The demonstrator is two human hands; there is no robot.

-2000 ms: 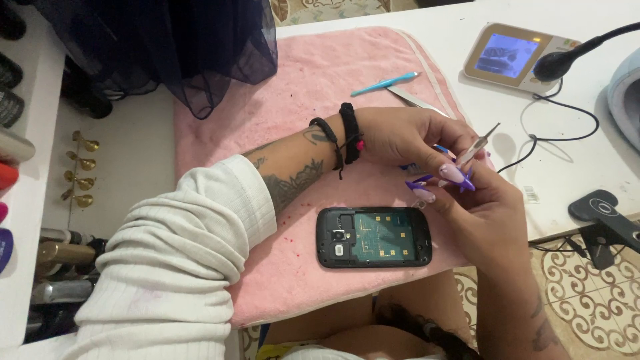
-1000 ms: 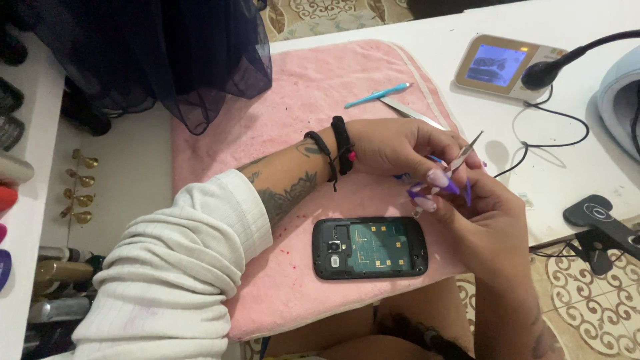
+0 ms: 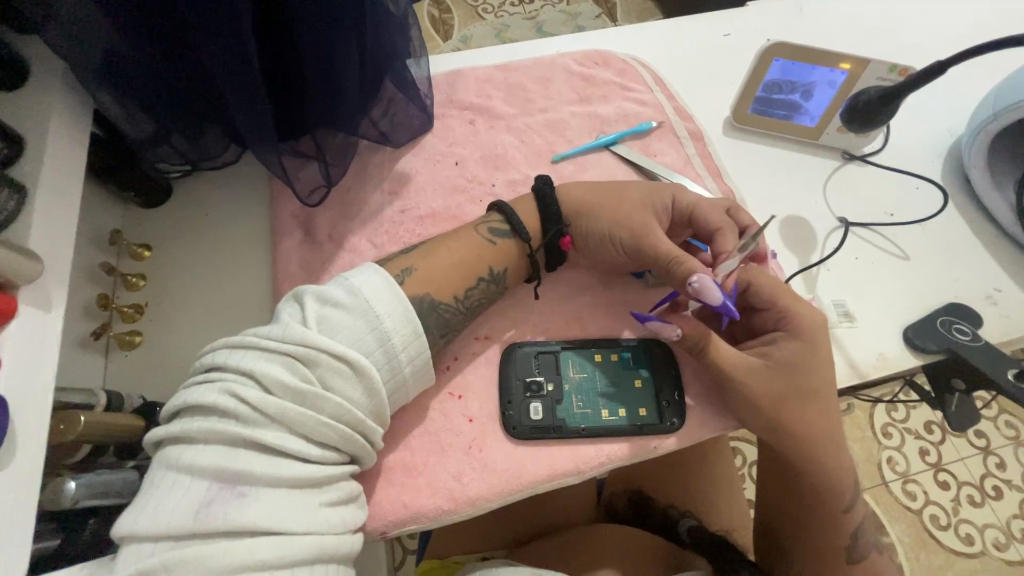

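Observation:
A thin metal tool (image 3: 744, 248) with a narrow tip slants up and to the right between my hands. The fingers of my left hand (image 3: 672, 232) are closed around its middle, under a black bracelet and a white sleeve. My right hand (image 3: 756, 344) meets them from the lower right, fingers curled at the tool's lower part, which the long purple-tipped nails partly hide. Just below and left of the hands, a black mobile phone (image 3: 592, 390) lies with its back cover off, its camera and green inner board showing. Beyond my left hand lie a blue-handled tool (image 3: 606, 142) and a flat metal tool (image 3: 656, 170).
A pink towel (image 3: 480, 128) covers much of the white table (image 3: 576, 40). Farther right are a display device (image 3: 800, 96), a black gooseneck microphone or lamp head (image 3: 872, 108), a cable (image 3: 944, 192) and a black clamp (image 3: 960, 344). Dark sheer fabric (image 3: 344, 104) hangs at upper left, beside bottles (image 3: 96, 428).
Both hands stay together around the small metal tool, with its tip shifting slightly as the fingers move. The phone and the tools on the towel lie as before.

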